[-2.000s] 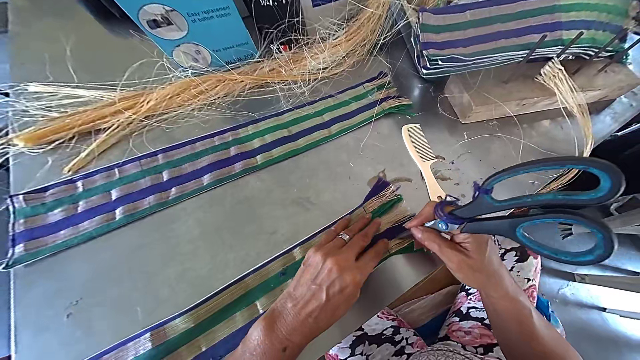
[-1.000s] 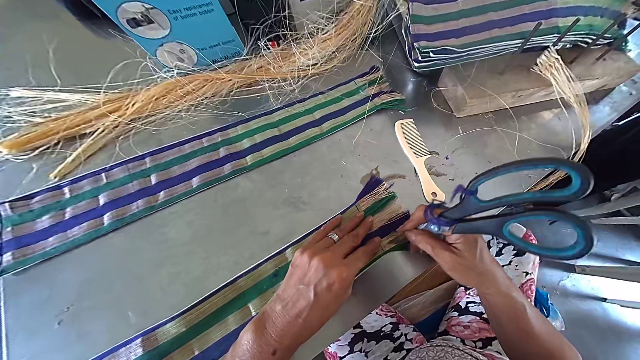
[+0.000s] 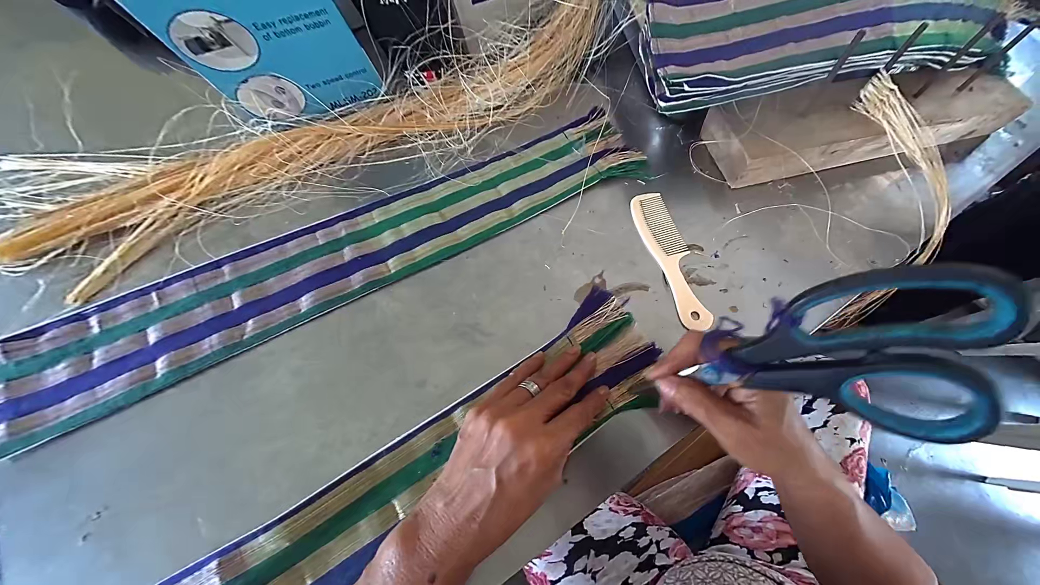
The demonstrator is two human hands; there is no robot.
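My left hand (image 3: 520, 431), with a ring on one finger, lies flat on a striped woven fiber strip (image 3: 390, 496) in green, purple and tan, close to its frayed end. In my right hand (image 3: 731, 414) is a pair of scissors (image 3: 756, 357), held around the blades with the black and blue handles pointing right. Its thumb and forefinger meet at the loose purple and tan fringe (image 3: 626, 357); whether they pinch it cannot be told. The scissor tips are mostly hidden. A pale comb (image 3: 670, 252) rests on the table just beyond the fringe.
Another striped strip (image 3: 309, 280) lies farther back, beneath a long bundle of raw fibers (image 3: 325, 146). A blue printed box (image 3: 268, 49) stands behind. At upper right are a folded striped stack (image 3: 780, 57) and a wooden block with metal pins (image 3: 861, 122), fibers hanging from it.
My right hand and the scissors have shifted slightly over the fringe. The left hand stays pressed on the strip. The comb has not been moved.
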